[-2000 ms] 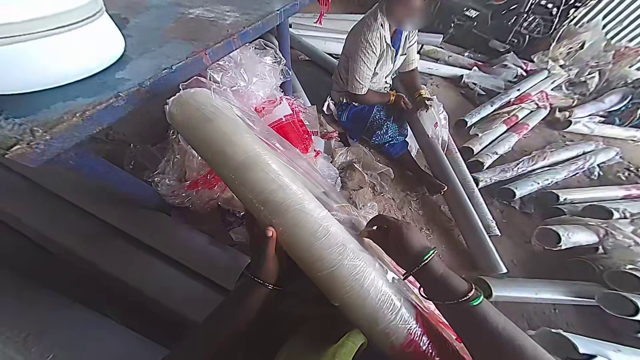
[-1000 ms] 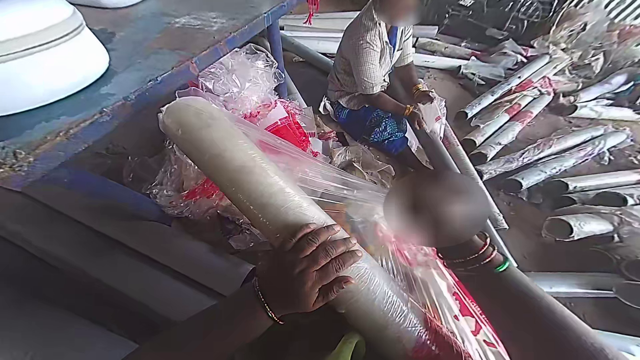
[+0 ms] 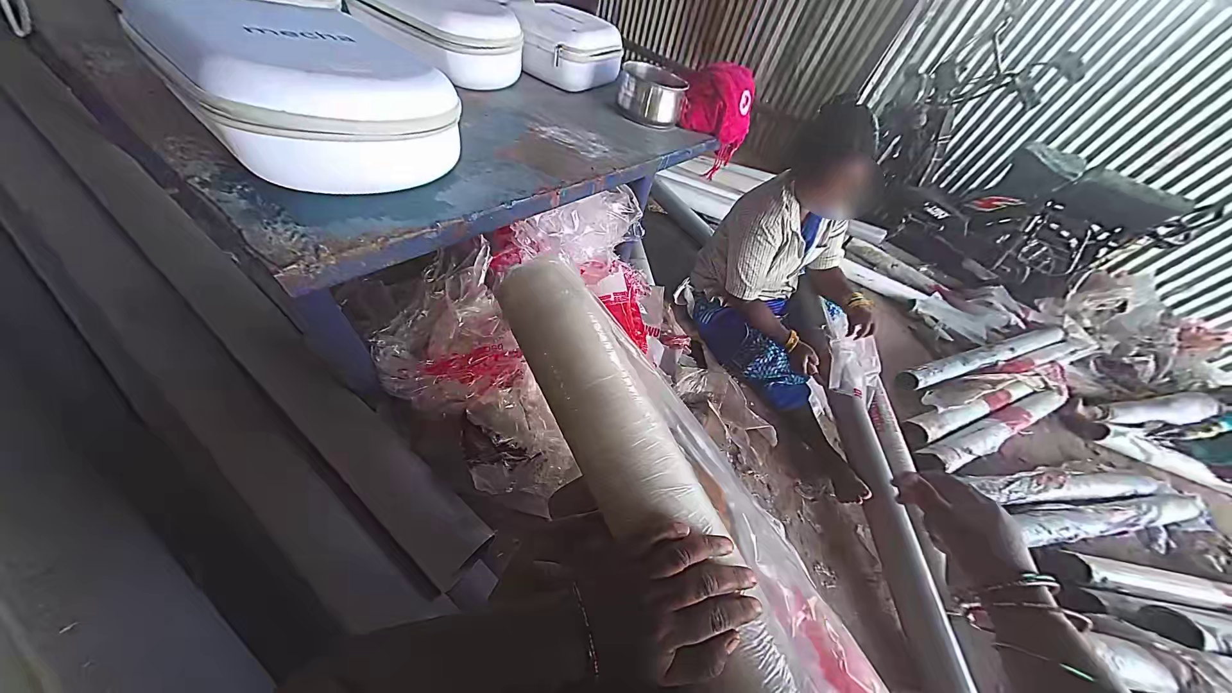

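Observation:
A thick roll of whitish plastic film [image 3: 616, 414] slants through the middle of the view, a loose clear sheet with red print [image 3: 808, 616] along its right side. My left hand [image 3: 664, 602] lies over the lower part of the roll, fingers curled around it. To the right of the roll is my right hand [image 3: 962, 525], bangles at its wrist, its fingers bent; whether it pinches an edge of the film cannot be told. Its fingertips appear in front of a long grey pipe [image 3: 895, 529] on the floor side.
White zipped cases [image 3: 337, 144], a steel bowl [image 3: 653, 94] and a red cloth [image 3: 720, 104] stand on a blue table [image 3: 539, 154]. Crumpled plastic [image 3: 481, 366] lies beneath it. A seated person [image 3: 770, 260] handles a wrapped pipe. Wrapped tubes [image 3: 1001, 414] cover the floor at right.
My left hand has gone from beneath the roll to its top. My right hand has moved away from the roll to the right. The view has shifted, showing more of the table.

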